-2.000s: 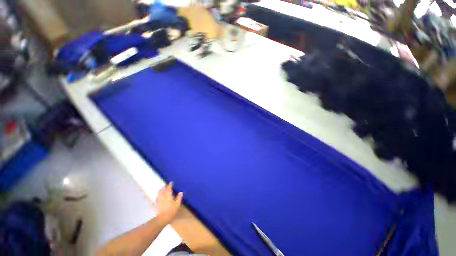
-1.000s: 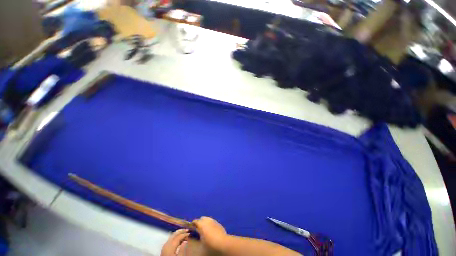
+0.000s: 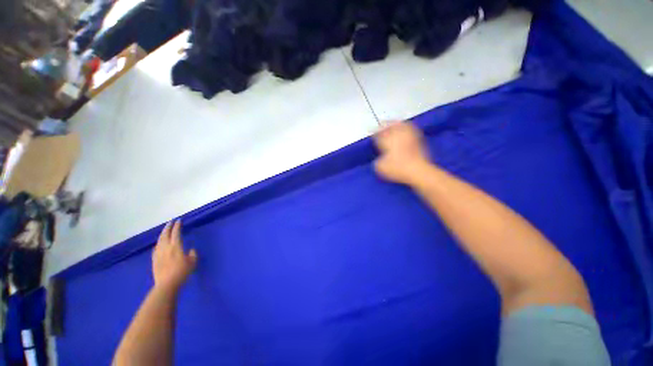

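Note:
Bright blue fabric lies spread over the pale table, with its far edge running from lower left to upper right and a darker folded band along it. My left hand lies on the fabric at the far edge on the left, fingers apart and pointing to the edge. My right hand is at the far edge farther right, blurred, with its fingers bent at the cloth; whether it grips the edge cannot be told. A dark weight lies at the fabric's left end.
A heap of dark navy pieces lies beyond the fabric on the pale table. Crumpled blue fabric hangs in folds at the right. A brown board, a box and small dark metal items are at the far left.
The view has turned to the far edge. Both hands have gone from the ruler at the near edge to the far edge and spread apart. Ruler and shears are out of view.

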